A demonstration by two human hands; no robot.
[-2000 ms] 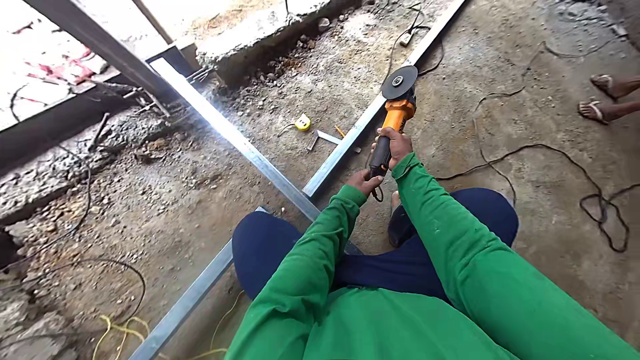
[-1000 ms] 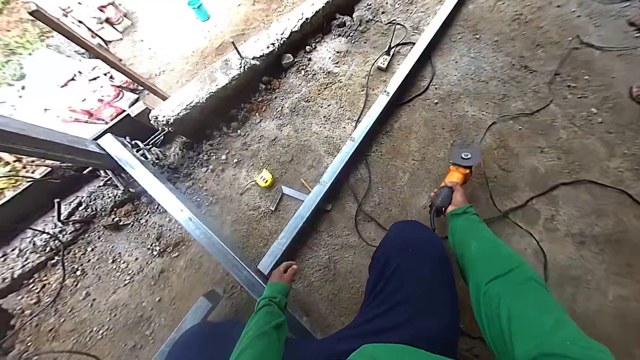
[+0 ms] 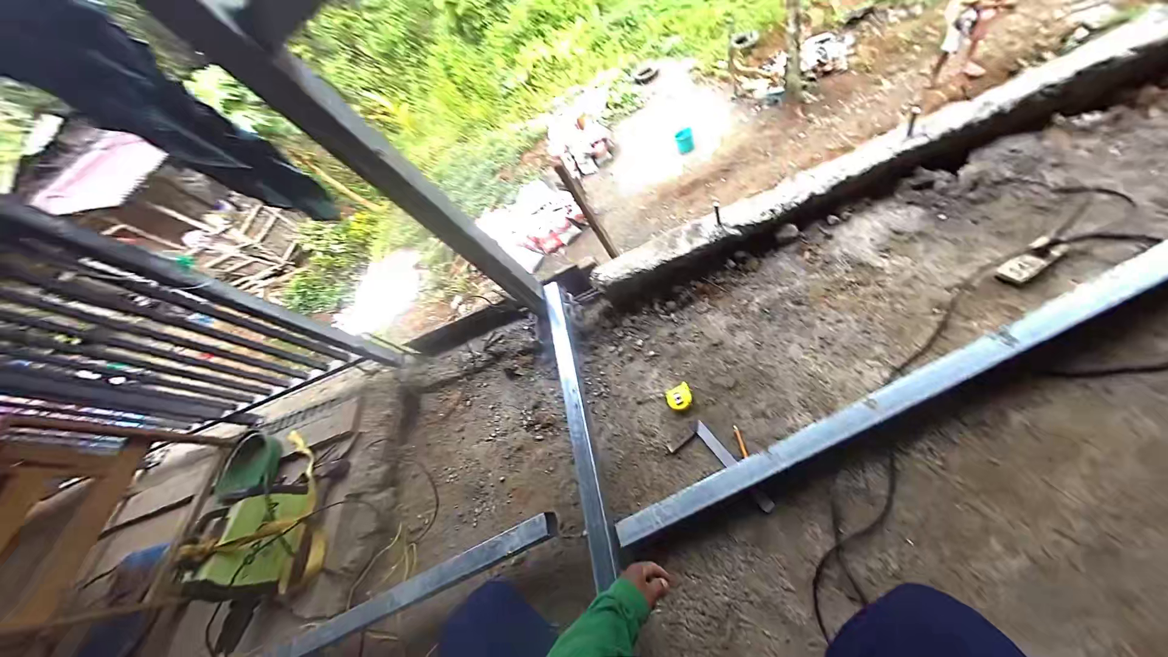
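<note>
My left hand (image 3: pixel 646 582), in a green sleeve, is low in the middle, beside the near ends of two metal tubes; whether it touches them is not plain. One metal tube (image 3: pixel 578 429) runs away to the post. The longer metal tube (image 3: pixel 876 411) slants up to the right. A shorter metal tube (image 3: pixel 429 589) lies at lower left. Between them on the ground are a yellow tape measure (image 3: pixel 679 396), a metal try square (image 3: pixel 716 444) and a pencil (image 3: pixel 740 442). My right hand and the angle grinder are out of view.
A metal post (image 3: pixel 392 173) rises at upper left beside a barred metal railing (image 3: pixel 164 310). A low concrete curb (image 3: pixel 803 196) crosses the back. A power outlet (image 3: pixel 1029 265) and black cables (image 3: pixel 890 511) lie at right. A green machine (image 3: pixel 251 538) with yellow straps sits at left.
The view has swung left. Two seconds ago both hands held the orange angle grinder; one second ago only my right hand did, with my left at the long tube's end. Hand and grinder have left view.
</note>
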